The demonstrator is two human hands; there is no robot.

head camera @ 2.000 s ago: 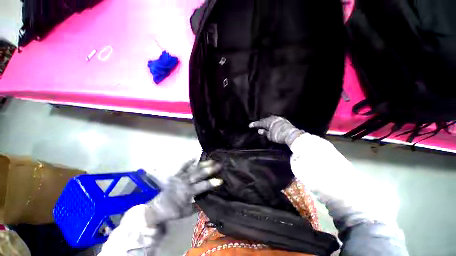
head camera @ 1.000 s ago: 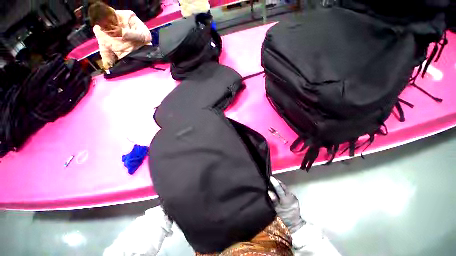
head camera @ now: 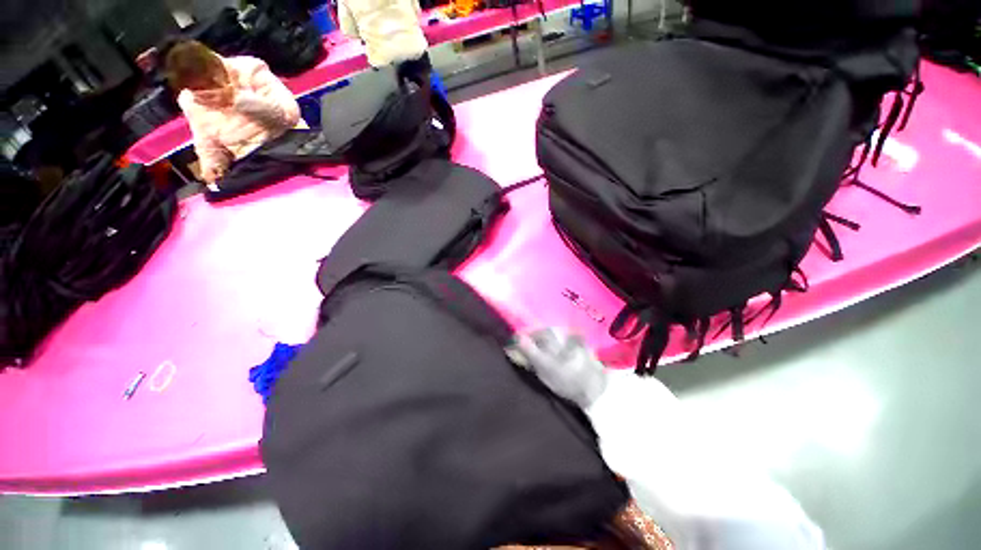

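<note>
A black backpack (head camera: pixel 430 419) lies front panel up over the table's near edge and against my patterned apron. It looks closed, with a small dark tab near its upper left. My right hand (head camera: pixel 562 363), in a grey glove and slightly blurred, is at the backpack's right edge with its fingertips against the side. Whether the fingers grip the fabric is unclear. My left hand is not visible. Another black backpack (head camera: pixel 414 223) lies flat just beyond the near one.
A tall backpack stack (head camera: pixel 688 161) with hanging webbing stands right, beside small snips (head camera: pixel 584 305). A heap of black bags (head camera: pixel 81 252) lies left. A blue cloth (head camera: pixel 273 371) and a pale ring (head camera: pixel 162 376) are on the pink table (head camera: pixel 215 430). A person (head camera: pixel 231 107) works across it.
The near backpack, open two seconds ago, now shows its front panel. Since one second ago, my right hand has moved up along its right edge, and my left arm has left view.
</note>
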